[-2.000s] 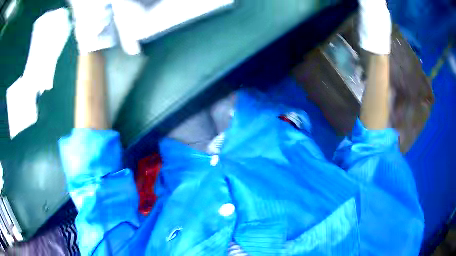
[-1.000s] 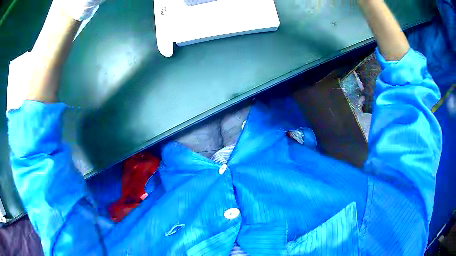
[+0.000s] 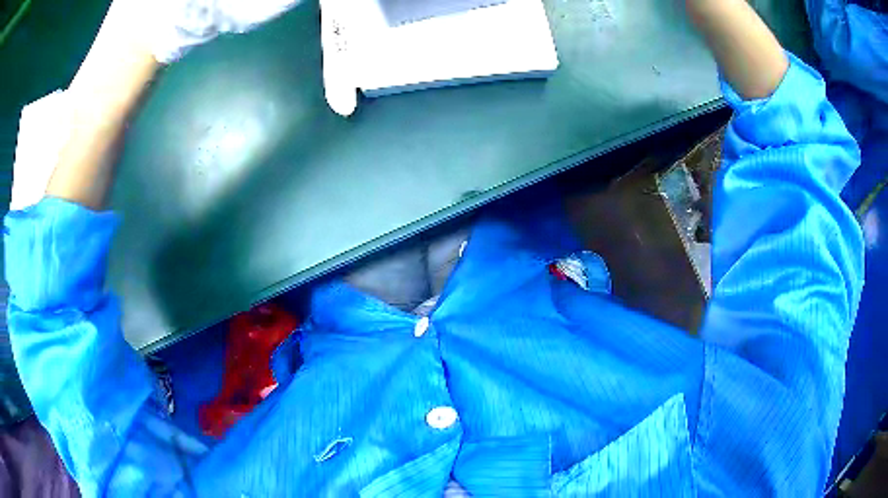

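Observation:
A white gift box point(image 3: 458, 60) lies on the dark green bench at the top centre, cut off by the upper edge, with a rounded flap at its left side and a greyish flat area inside. My left hand point(image 3: 209, 21), in a white glove, is at the top left, left of the box, partly cut off and overexposed; its fingers and any hold are unclear. My right hand is beyond the top edge; only the bare forearm shows at the upper right. White leaflets point(image 3: 37, 146) lie at the far left, partly behind my left forearm.
The bench edge point(image 3: 428, 216) runs diagonally before my lap. A red plastic bag point(image 3: 248, 365) is beneath it at left. A brown carton point(image 3: 633, 229) with clear plastic film waste point(image 3: 684, 199) stands at right, partly behind my sleeve. Another blue sleeve point(image 3: 857, 49) shows at the upper right.
My gloved left hand has come from the box to its left side, then slightly right. My right hand has gone from above the carton out over the top edge. The box now shows nearer the centre.

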